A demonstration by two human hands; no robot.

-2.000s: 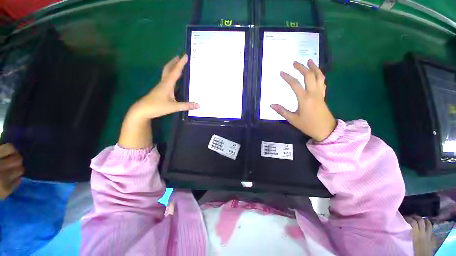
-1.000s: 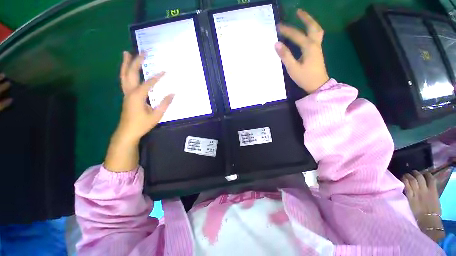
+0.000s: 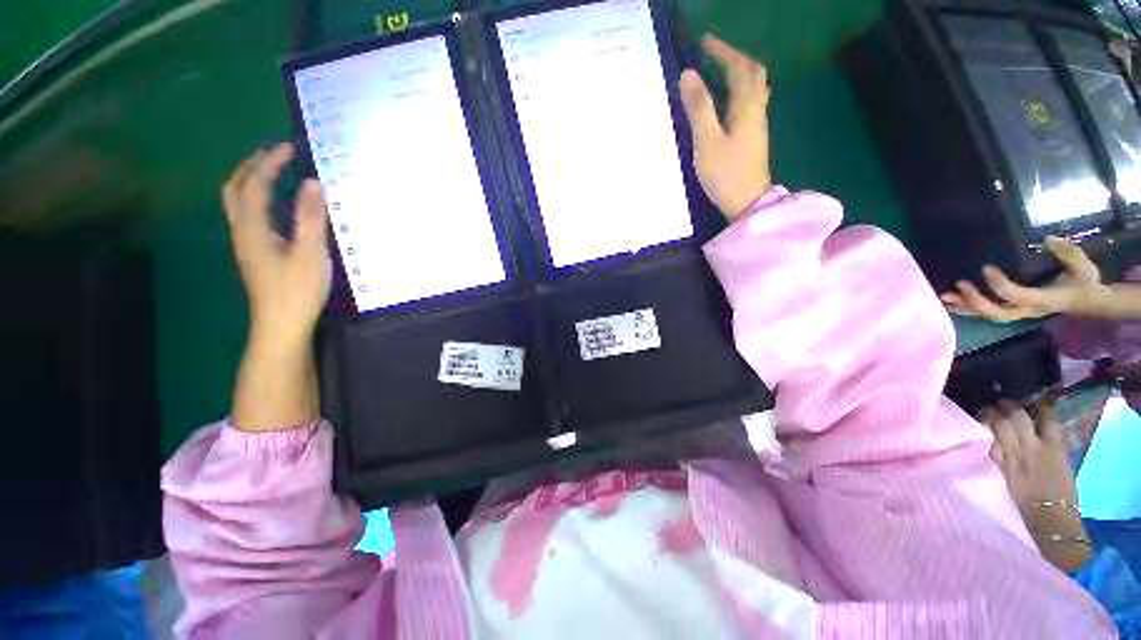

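Note:
Two tablets with lit white list screens, the left tablet (image 3: 407, 181) and the right tablet (image 3: 597, 138), lie side by side in a black foam tray (image 3: 432, 431). A barcode label (image 3: 482, 365) lies on the foam below the left tablet and another barcode label (image 3: 618, 335) below the right one. My left hand (image 3: 282, 238) is at the left edge of the tray, fingers apart and holding nothing. My right hand (image 3: 732, 131) is at the right edge of the right tablet, thumb and fingers apart, holding nothing.
A black tray stack (image 3: 932, 163) with dark glossy tablets stands at the right on the green bench (image 3: 200, 119). Another person's hand (image 3: 1045, 288) reaches beside it, and another hand (image 3: 1036, 469) is below. A dark stack (image 3: 75, 388) stands at the left.
The view has shifted, so the tray sits further left and tilted. My left hand has moved off the left screen to the tray's edge. My right hand has left the right screen. Another person's hand has appeared at right.

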